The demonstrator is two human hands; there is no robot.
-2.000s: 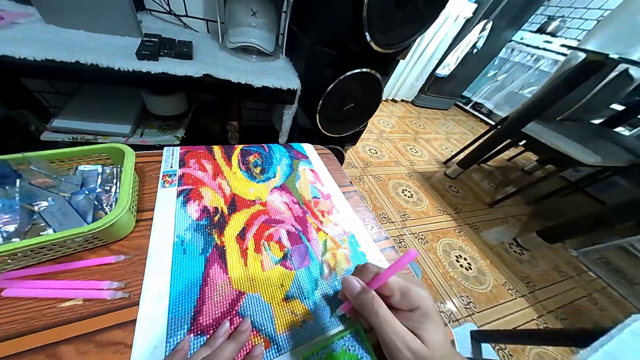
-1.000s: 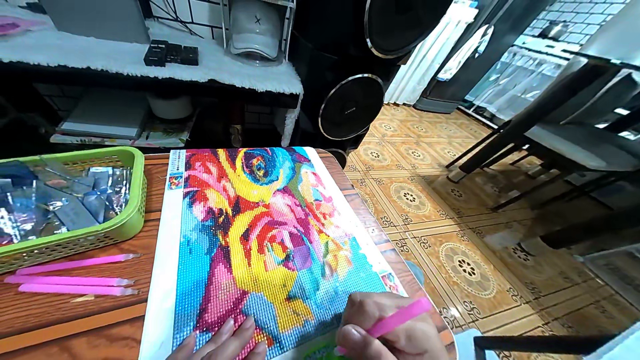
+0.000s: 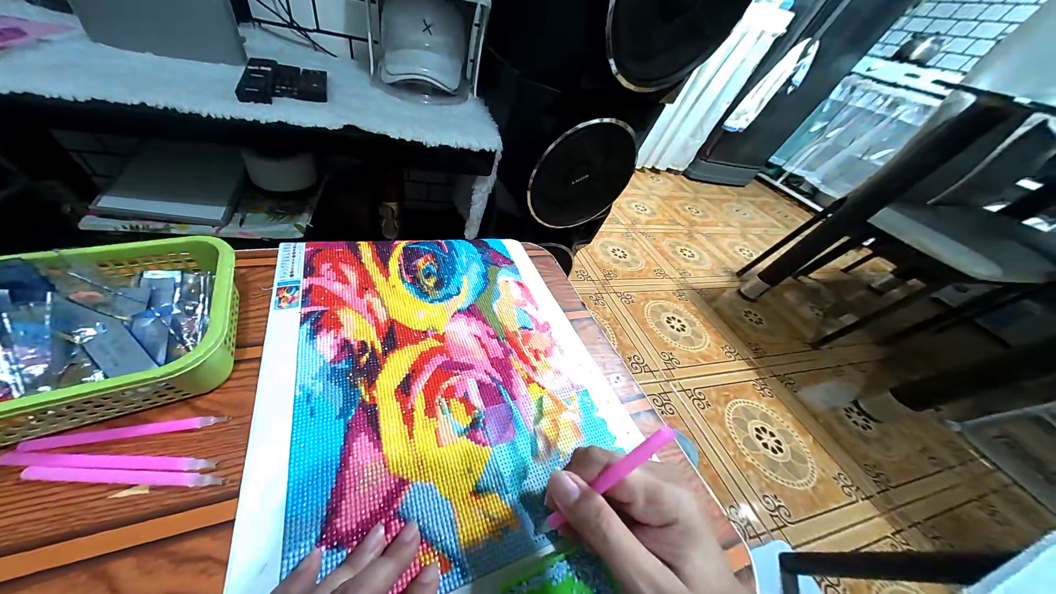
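Note:
A diamond painting canvas with bright roses and white margins lies on the wooden table. My right hand pinches a pink applicator pen over the canvas's lower right part, its tip low near the bottom edge. Just under that hand, a green tray holds small bluish drills and is partly cut off by the frame. My left hand rests with its fingers spread flat on the canvas's lower left part, holding nothing. Several more pink pens, one of them the upper pen, lie left of the canvas.
A green plastic basket of small plastic packets stands at the left. Behind the table are a shelf with a fluffy white cover, a cap and a black speaker. Right of the table are a tiled floor and a chair.
The right hand's pen tip has moved from the canvas to the tray and back up toward the canvas's lower edge. The left hand has stayed flat on the canvas.

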